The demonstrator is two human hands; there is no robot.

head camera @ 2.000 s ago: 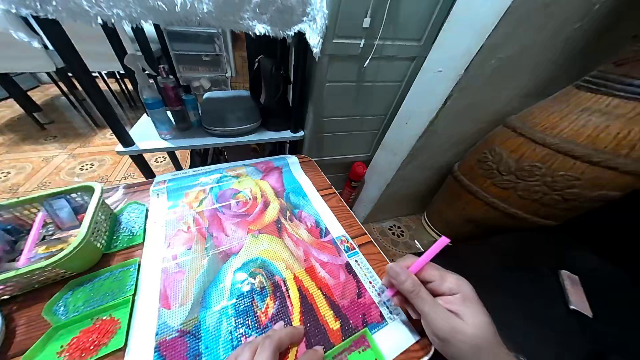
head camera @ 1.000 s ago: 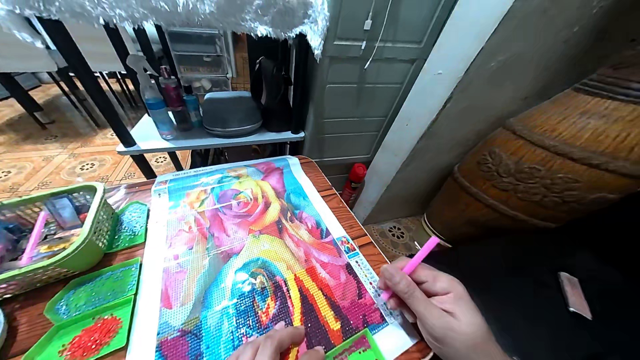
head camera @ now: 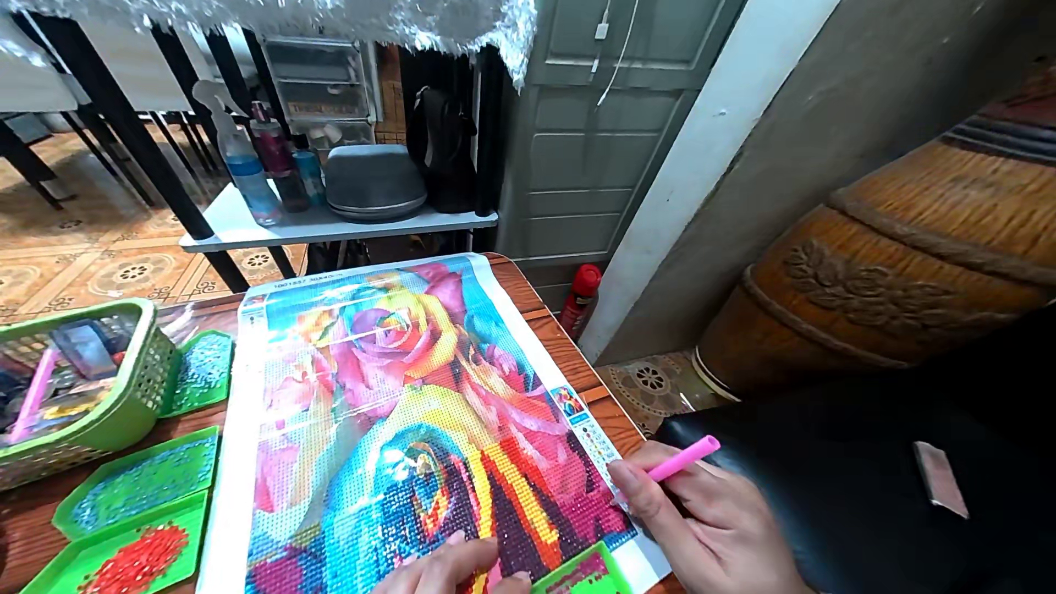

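A diamond painting canvas of roses point(head camera: 388, 355) lies on the wooden table, its lower part covered in small drills. My right hand point(head camera: 709, 528) holds a pink applicator pen point(head camera: 685, 459) over the canvas's right border; the pen's tip is hidden by the fingers. At the bottom edge my left hand point(head camera: 454, 569) rests on the canvas, beside a small green tray point(head camera: 587, 571) with dark pink drills. Its fingertips are at the tray's left side, and whether they grip it I cannot tell. Green trays hold red drills point(head camera: 140, 561) and blue drills point(head camera: 148, 478) at the left.
A green plastic basket point(head camera: 148, 371) with packets and a pink pen stands on the left, near another tray of pale blue drills point(head camera: 202, 367). Beyond the table are a shelf point(head camera: 247, 235) with bottles and a dark case point(head camera: 375, 183). A black seat point(head camera: 792, 470) is on the right.
My right hand and the pink pen have shifted slightly; the pen tilts lower than two seconds ago. My left hand stays at the canvas's lower edge.
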